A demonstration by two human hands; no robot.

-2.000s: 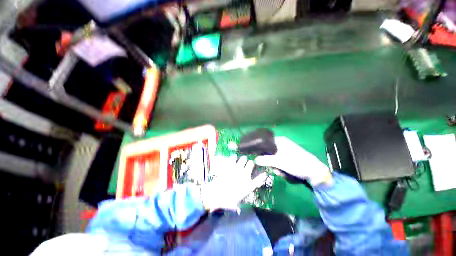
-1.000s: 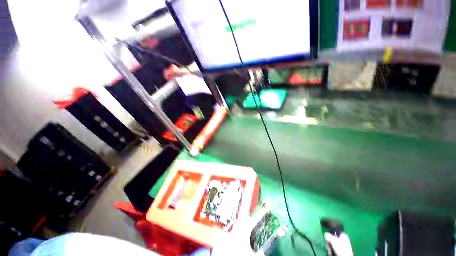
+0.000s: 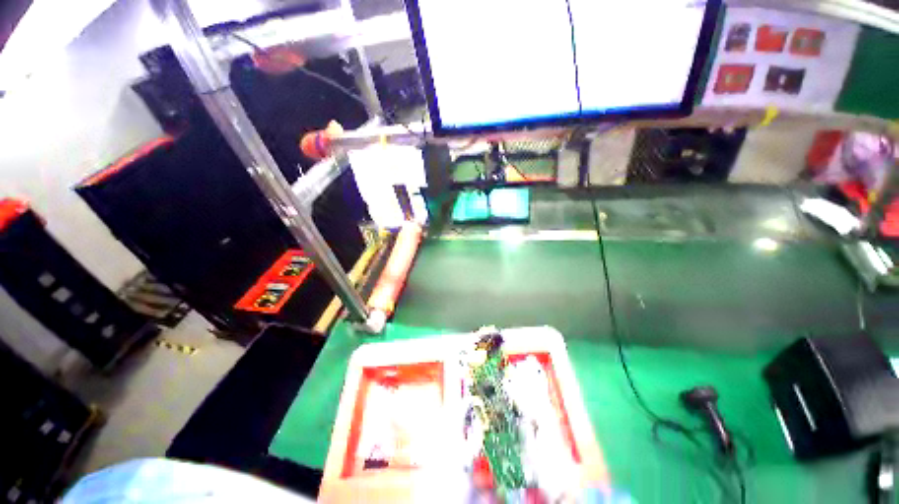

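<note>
A green circuit board [image 3: 501, 425] shows edge-on or steeply tilted over the right pocket of the red-orange foam tray [image 3: 340, 461], near the bottom centre. White, washed-out patches lie beside the board. They look like gloved hands, but glare and blur hide the fingers, so I cannot separate my left hand from my right hand or see their grip. The left pocket shows a whitish, shiny surface with a small dark mark. The black handheld barcode scanner [image 3: 712, 413] lies on the green mat right of the tray, out of my hands.
A black box, possibly a label printer [image 3: 838, 396], stands at the right. The scanner cable [image 3: 613, 313] hangs down in front of the conveyor [image 3: 493, 285]. A metal post [image 3: 281, 187] stands left of the bench. A bright monitor [image 3: 582, 59] is above. A dark bin [image 3: 246, 399] sits at the left.
The scanner, at my right hand before, now lies released on the mat. The board has moved from the tray's right side to over its right pocket. The view has shifted, showing more at the right.
</note>
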